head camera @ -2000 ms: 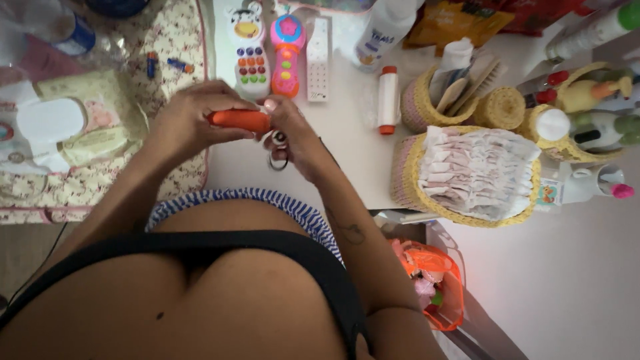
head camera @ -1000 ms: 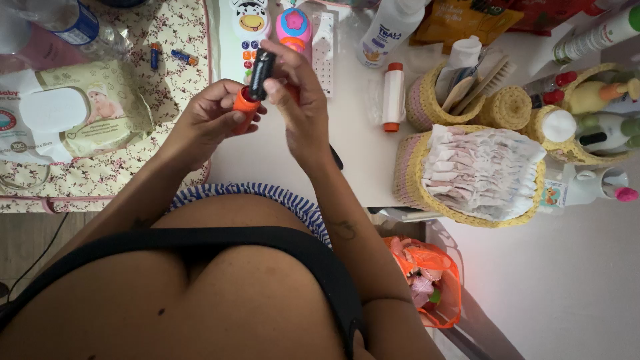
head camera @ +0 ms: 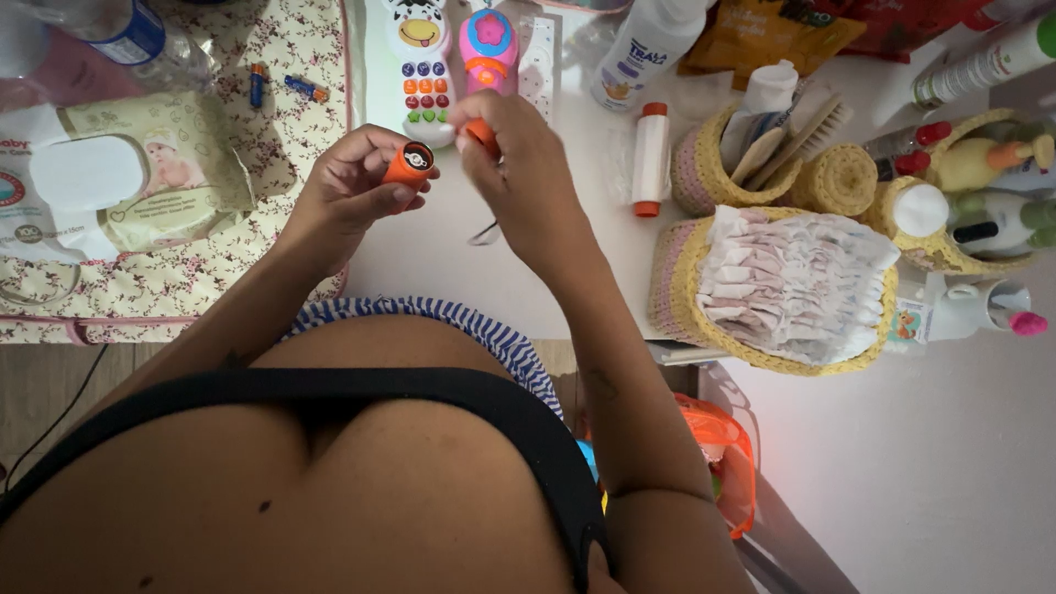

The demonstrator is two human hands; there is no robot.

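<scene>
My left hand holds a small orange flashlight body, tilted so that its round opening faces up and shows metal contacts inside. My right hand grips an orange cap with a dark wrist cord hanging below. The two orange parts are apart. Beyond my hands lie a cow-faced toy phone, a pink toy phone and a white remote control. Two small blue batteries rest on the floral mat to the left.
The floral changing mat bears a wipes pack and plastic bottles. Right of my hands are a white tube with orange ends, a lotion bottle, a crocheted basket of diapers and a basket with brushes.
A black cylindrical piece was in my right hand at the orange body's opening one second ago. It no longer shows separately, and that hand now holds the orange cap.
</scene>
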